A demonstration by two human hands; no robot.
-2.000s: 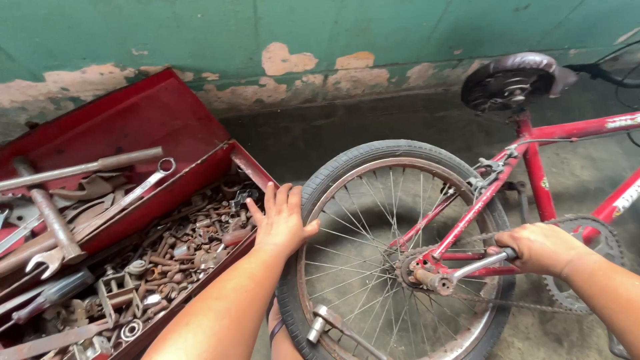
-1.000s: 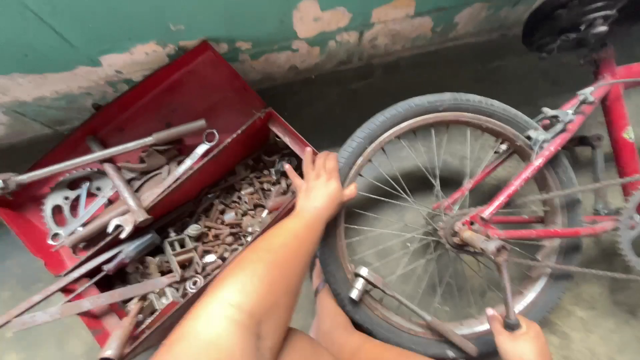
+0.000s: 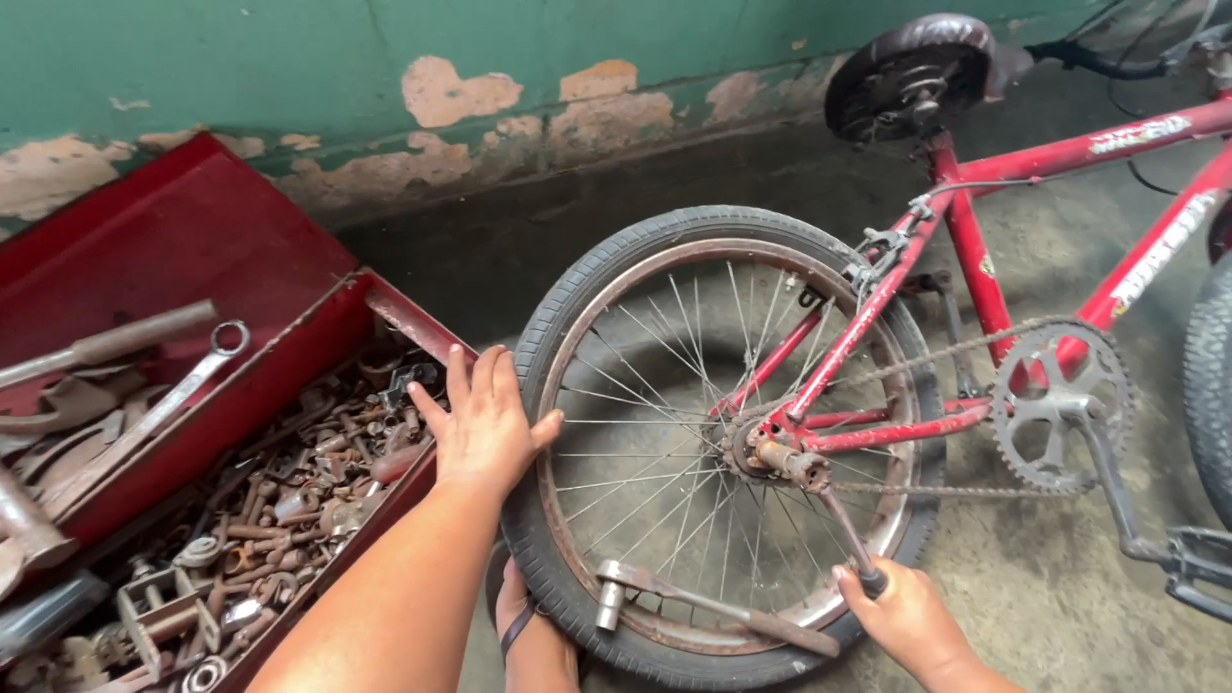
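My left hand [image 3: 483,423] lies with spread fingers on the left side of the rear tire [image 3: 616,265], beside the rim of the red metal toolbox. My right hand [image 3: 900,611] grips the dark-ended handle of a wrench [image 3: 849,539], which slants down from a rusty cylindrical part [image 3: 794,466] at the rear wheel's hub. A ratchet wrench with a socket [image 3: 712,602] rests across the lower part of the wheel, handle toward the right. The wheel belongs to a red bicycle [image 3: 977,255] with a chain and a grey chainring [image 3: 1062,406].
Left of me the open red toolbox [image 3: 217,438] holds rusty bolts and nuts [image 3: 279,525], a combination wrench [image 3: 154,414] and other tools. A foot [image 3: 529,626] is by the tire's lower left. A pedal [image 3: 1203,568] juts out at right; a peeling green wall [image 3: 626,58] stands behind.
My right hand, on the wrench handle, has swung from the right of the hub to below it, then slightly further right. My left hand stays at the tire's left side.
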